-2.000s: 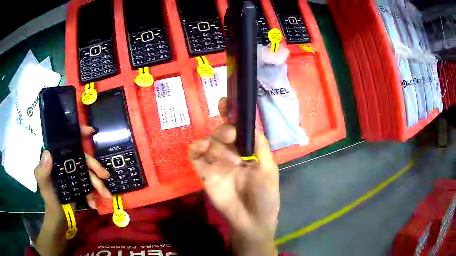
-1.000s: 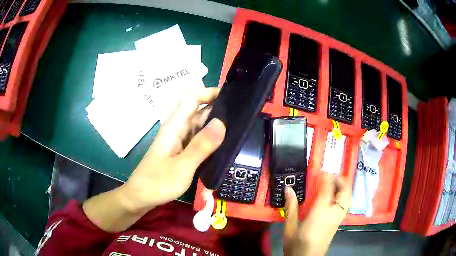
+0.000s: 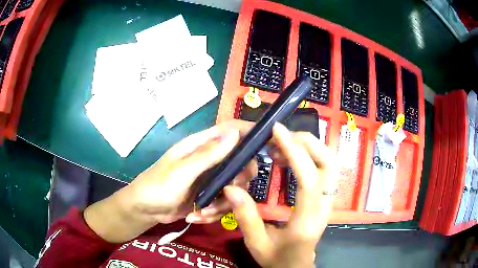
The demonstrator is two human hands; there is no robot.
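A black keypad phone (image 3: pixel 254 141) is held edge-on and slanted above the tray's near left corner, with a whitish tag hanging from its lower end. My left hand (image 3: pixel 178 175) is shut on it from the left. My right hand (image 3: pixel 293 188) is beside it on the right, thumb and fingers apart around its edge; whether they touch it is unclear. The orange-red phone tray (image 3: pixel 335 212) holds a far row of phones with yellow tags. Two phones in the near row are partly hidden by my hands. A whitish MKTEL sleeve (image 3: pixel 382 178) lies in a near pocket.
Loose white sleeves (image 3: pixel 178 78) lie fanned on the green bench (image 3: pixel 63 125) left of the tray. Another orange-red tray with phones (image 3: pixel 26 57) is at the far left. Stacked red trays (image 3: pixel 445 167) with whitish sleeves stand at the right. A printed label (image 3: pixel 347 157) lies in a near pocket.
The held phone has turned edge-on and moved slightly right and down. My right hand has come up from the near-row phones to the held phone. The far-left pocket's phone is now uncovered.
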